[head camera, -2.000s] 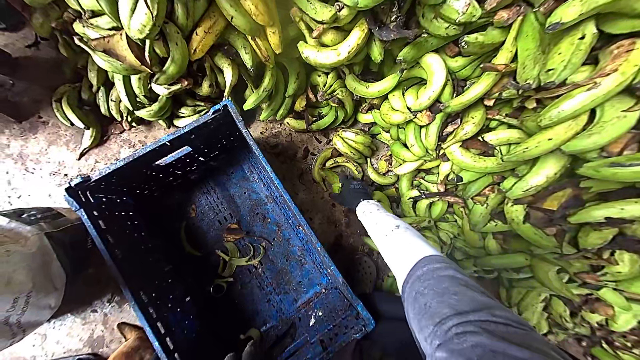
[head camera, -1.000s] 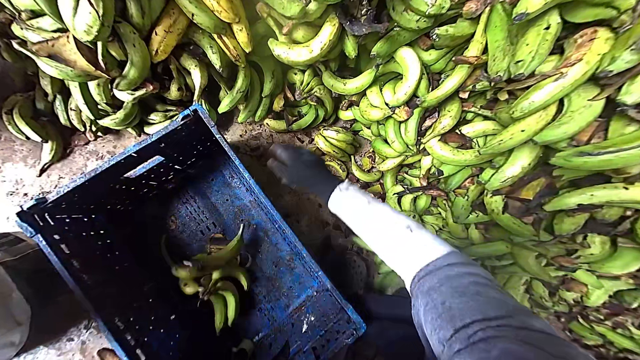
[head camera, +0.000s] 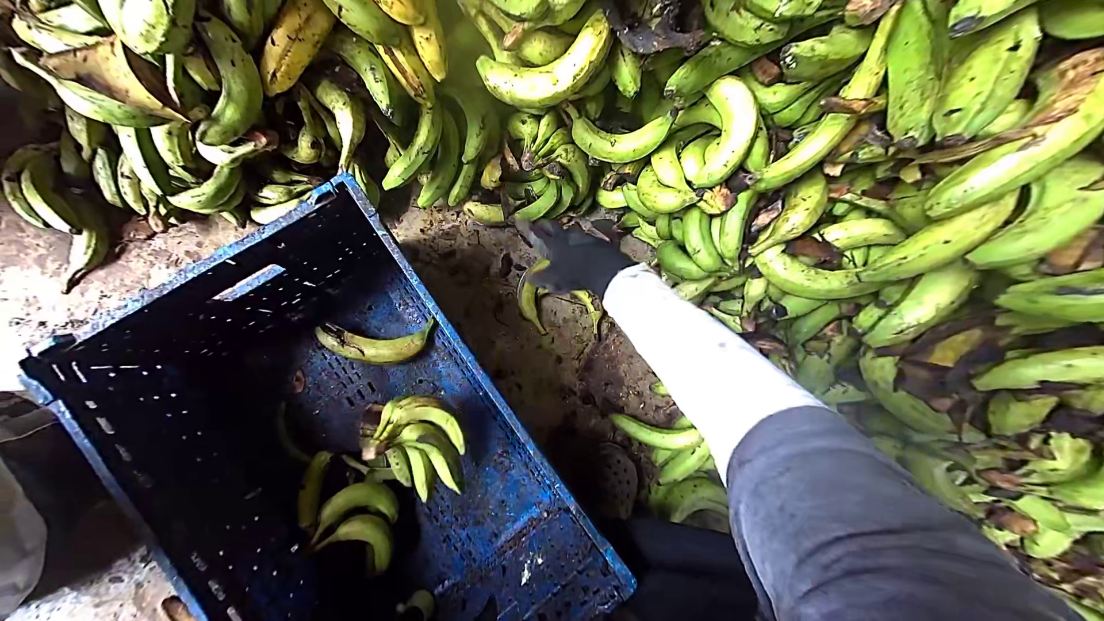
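Note:
My right hand (head camera: 573, 257), in a dark glove below a white sleeve cuff, reaches down by the edge of the heap of green bananas or plantains (head camera: 724, 129). A thin green fruit (head camera: 530, 297) lies right beneath its fingers; whether they grip it is unclear. A small green cluster (head camera: 552, 185) sits just beyond the fingertips. Left of the hand stands a blue plastic crate (head camera: 483, 371). Inside it are a small green bunch (head camera: 423, 440), a single curved fruit (head camera: 375, 345) and a few more fruits (head camera: 358, 513) in shadow. My left hand is out of view.
Large green and some yellow fruits (head camera: 297, 43) are piled behind the crate. Dry leaf scraps (head camera: 949, 354) lie among the heap at right. Dirty concrete floor (head camera: 517, 362) shows between crate and heap. A pale sack-like object (head camera: 17, 535) stands at the left edge.
More fruit lies in the crate, including the small green bunch and a single curved one. The small cluster beside my right hand two seconds ago no longer lies there.

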